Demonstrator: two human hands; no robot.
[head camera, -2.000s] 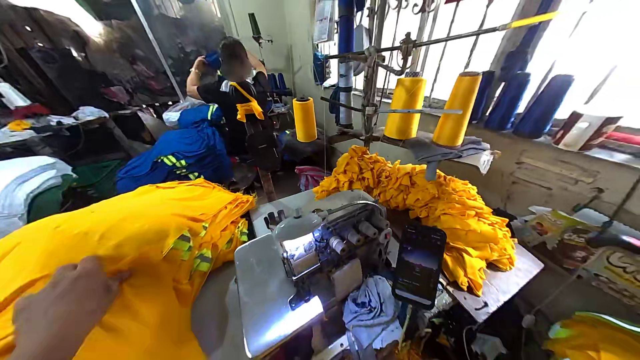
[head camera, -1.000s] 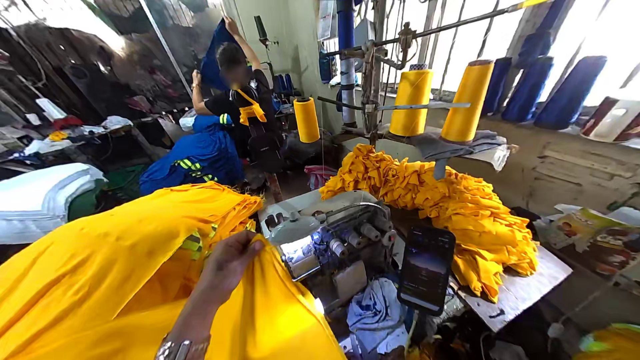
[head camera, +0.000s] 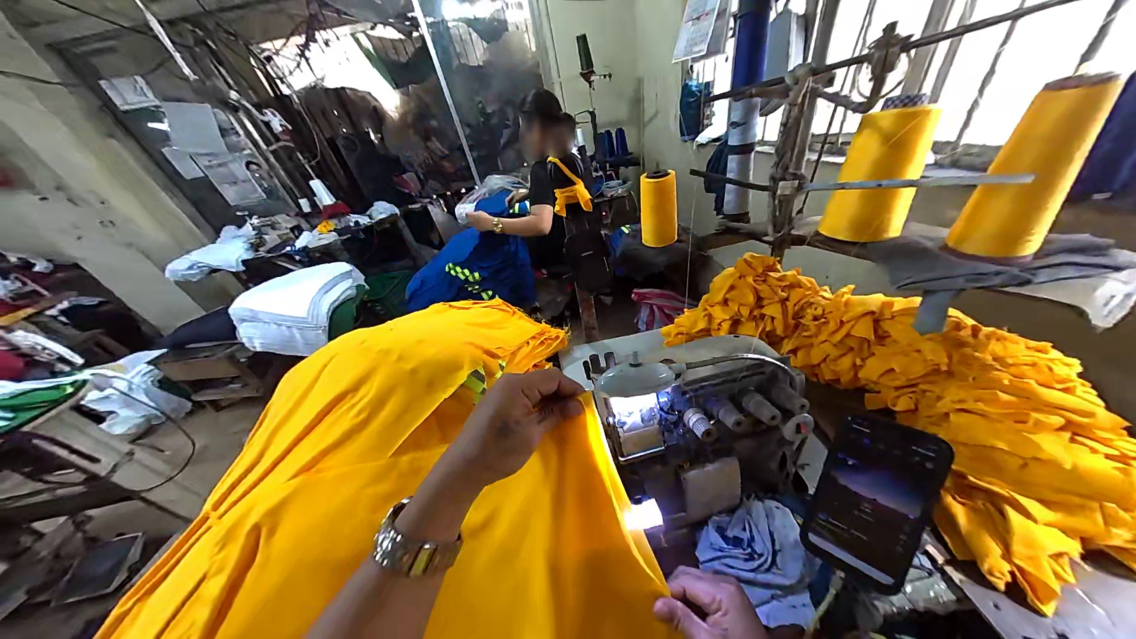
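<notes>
My left hand (head camera: 519, 424), with a metal wristwatch (head camera: 417, 541) on its wrist, pinches the upper edge of a yellow fabric piece (head camera: 541, 524). Lower down, at the bottom of the view, my right hand (head camera: 710, 605) grips the same edge. The cloth hangs between both hands, in front of an overlock sewing machine (head camera: 728, 399) with its lamp lit. Behind my left hand a large heap of yellow fabric (head camera: 417, 355) bears checked reflective strips. To the machine's right lies a bunched pile of yellow pieces (head camera: 941, 382).
A smartphone (head camera: 877, 501) stands beside the machine, near a crumpled light-blue cloth (head camera: 759, 555). Yellow thread cones (head camera: 879, 173) sit on a stand at the right. Beyond the machine, a co-worker (head camera: 559, 186) stands by blue garments (head camera: 479, 266). Folded white cloth (head camera: 297, 306) is stacked at the left.
My right hand has come into view at the fabric edge. My left hand has gone from lying on the heap to holding the cloth by the machine. The co-worker's raised arms have come down.
</notes>
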